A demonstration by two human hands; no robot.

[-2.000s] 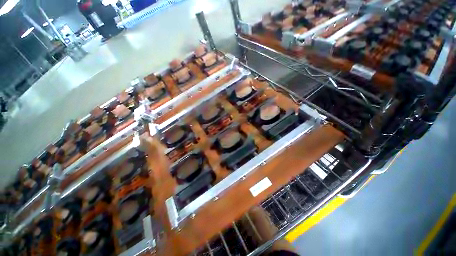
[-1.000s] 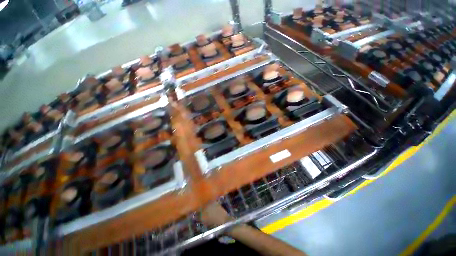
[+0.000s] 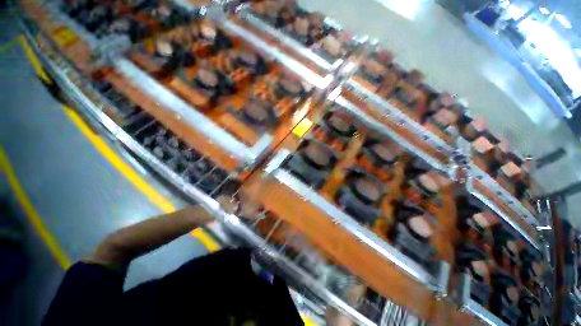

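Observation:
An orange-brown fixture [image 3: 331, 232] lies on the wire rack. It has silver bars across it and rows of dark parts with round brownish tops. My left hand [image 3: 234, 202] is blurred at its near left corner, with the fingers against the board's edge. My right hand [image 3: 347, 304] is small and blurred below the front edge, partly hidden by the rack's rim; its grip cannot be made out. A second loaded fixture [image 3: 185, 130] lies close along the left side, with a narrow gap between the boards. A yellow label [image 3: 302, 125] shows near that gap.
The chrome rack edge [image 3: 156, 167] runs diagonally below the fixtures. More loaded fixtures stand behind and at the right. The grey-blue floor with yellow lines [image 3: 105, 153] is at the left. A bright blue-edged bench [image 3: 519, 54] is at the upper right.
The view has swung and tilted, so the rack edge now slopes down to the right. My left forearm now shows from the lower left, and my dark-clothed body has come into view.

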